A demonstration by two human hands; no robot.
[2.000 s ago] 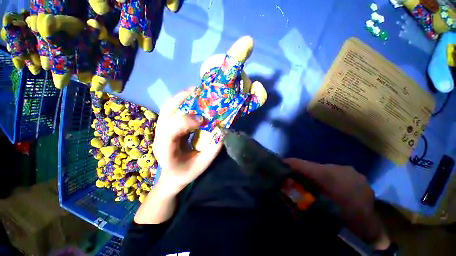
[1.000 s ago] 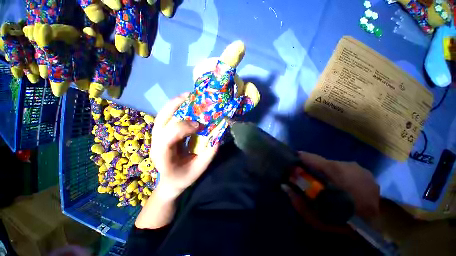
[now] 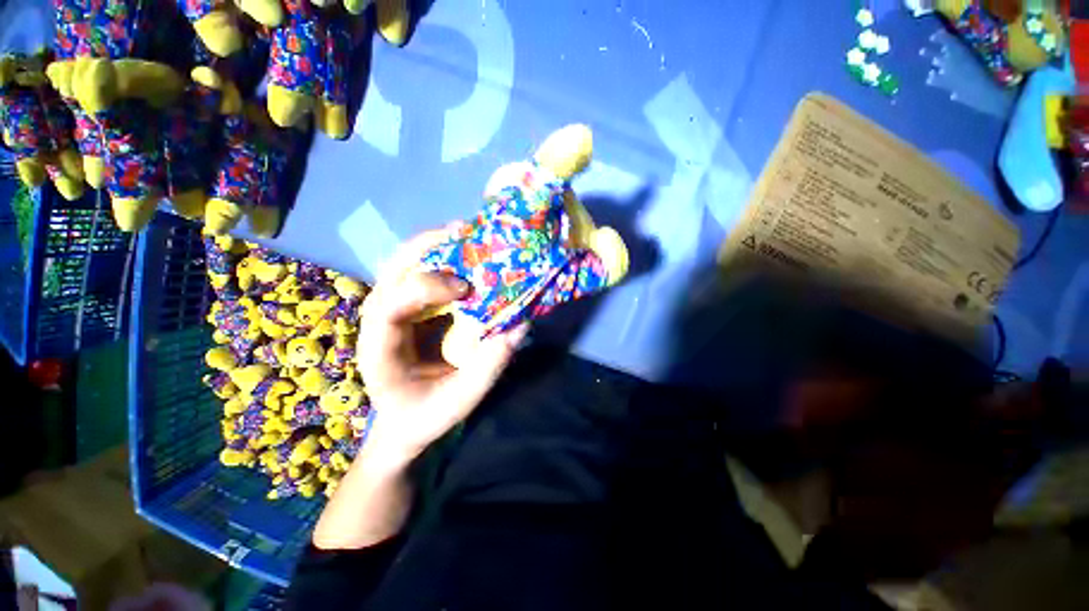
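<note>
My left hand (image 3: 412, 358) holds a yellow plush bear (image 3: 567, 150) in a blue floral outfit (image 3: 508, 257) above the near edge of the blue table, its legs pointing away from me. My right hand is a dark, blurred shape at the lower right, over the near part of the cardboard rest (image 3: 872, 215). Its fingers cannot be made out. The hot glue gun cannot be made out in the dark blur either.
Several plush bears (image 3: 245, 161) lie at the upper left. A blue plastic crate (image 3: 173, 454) full of yellow toys stands beside my lap, with another crate (image 3: 90, 257) further left. Small white and green trims (image 3: 869, 54) and a light-blue item (image 3: 1029, 155) lie at the upper right.
The glue gun has left the bear's outfit. My right hand has moved right and become a dark blur over the cardboard. My left hand still holds the bear, now slightly turned.
</note>
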